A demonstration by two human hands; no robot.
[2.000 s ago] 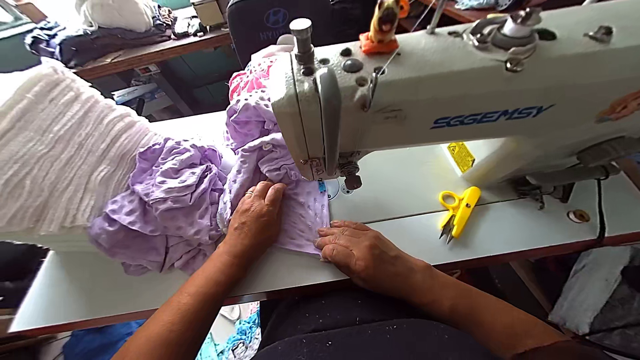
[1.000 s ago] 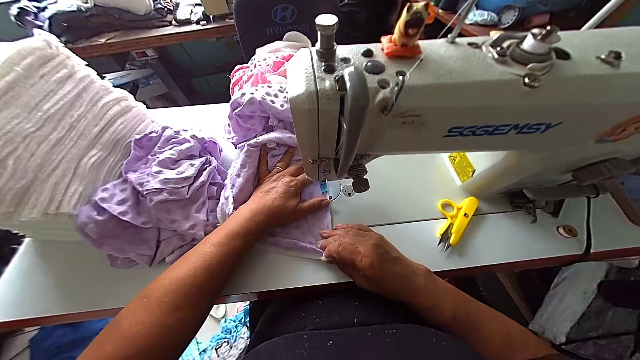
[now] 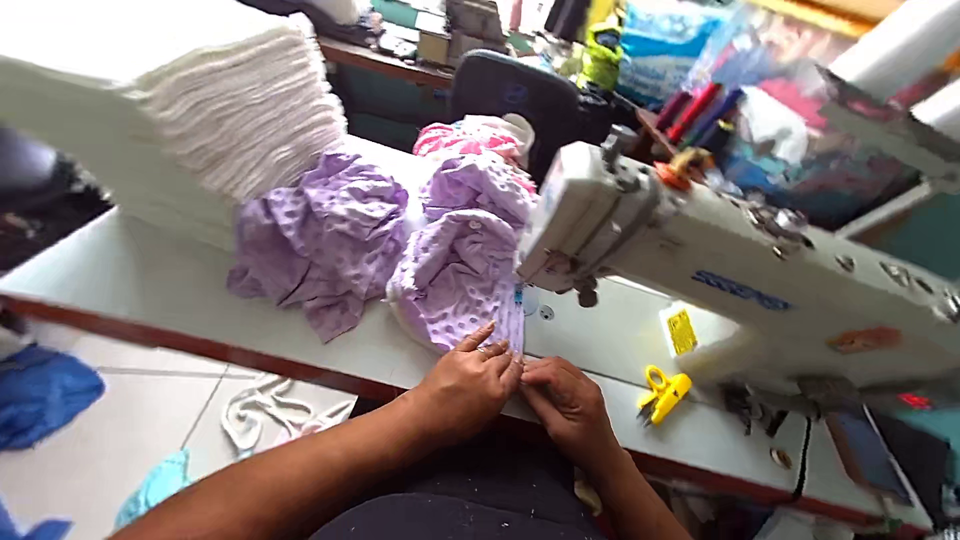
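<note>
Lilac patterned fabric lies bunched on the table, its right edge running under the head of a white sewing machine. My left hand is on the near end of this fabric, fingertips pinching its edge. Touching it, my right hand grips the same near corner between thumb and curled fingers. The needle area is partly hidden by the machine head. Another crumpled lilac piece rests to the left. Yellow thread snips lie right of my right hand.
A tall stack of white cloth stands at the left. Pink and white fabric sits behind the lilac one. A small yellow and white box is beside the machine body. A dark chair stands behind the table, whose front edge is reddish brown.
Both hands have come together at the fabric's near corner; my left hand has left the middle of the fabric, where it lay spread. The view has swung and tilted strongly.
</note>
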